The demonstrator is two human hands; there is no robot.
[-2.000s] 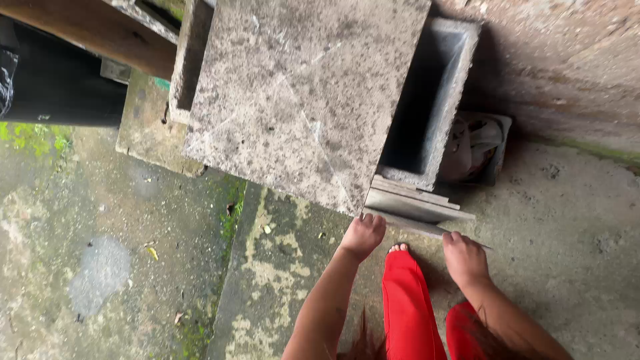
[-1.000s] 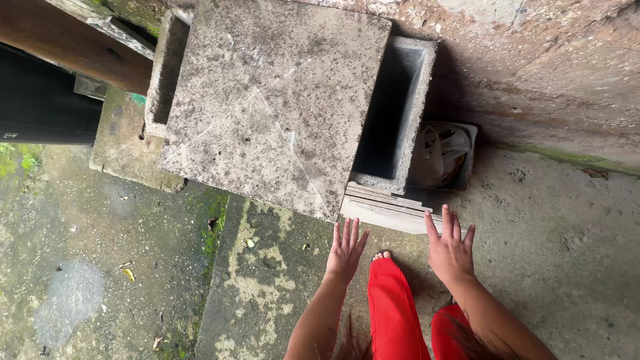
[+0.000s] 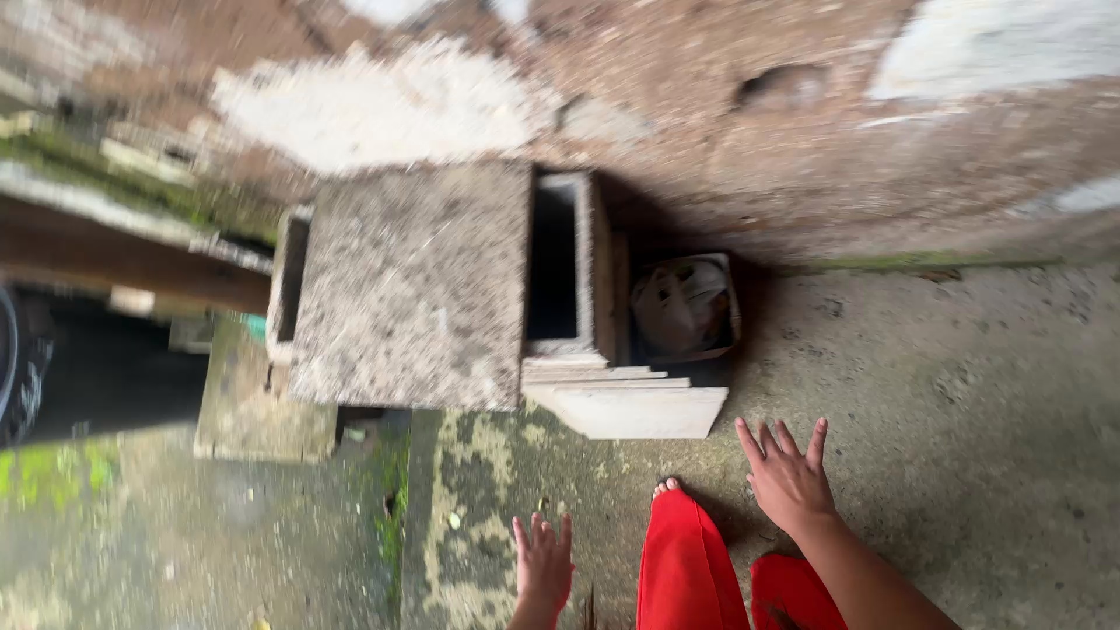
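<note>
My left hand (image 3: 543,564) is held out over the concrete floor with its fingers apart and nothing in it. To its right, my right hand (image 3: 790,477) is spread too, holding nothing, just below and right of several thin flat panels (image 3: 647,411). The pale panels lean against the near side of a concrete block or trough (image 3: 595,262) with a dark hollow. A speckled square slab (image 3: 416,289) lies over much of that block, left of the panels. Neither hand touches the panels or the slab.
A box (image 3: 735,306) holding plastic bags stands by the rough, peeling wall (image 3: 700,175). A flat concrete piece (image 3: 262,394), a wooden beam (image 3: 131,254) and a dark object (image 3: 105,359) are at left. The floor (image 3: 919,437) has mossy patches.
Both hands gripped the edge of a panel two seconds ago; they let go, spread their fingers and drew away from the stack. The view has shifted strongly toward the wall.
</note>
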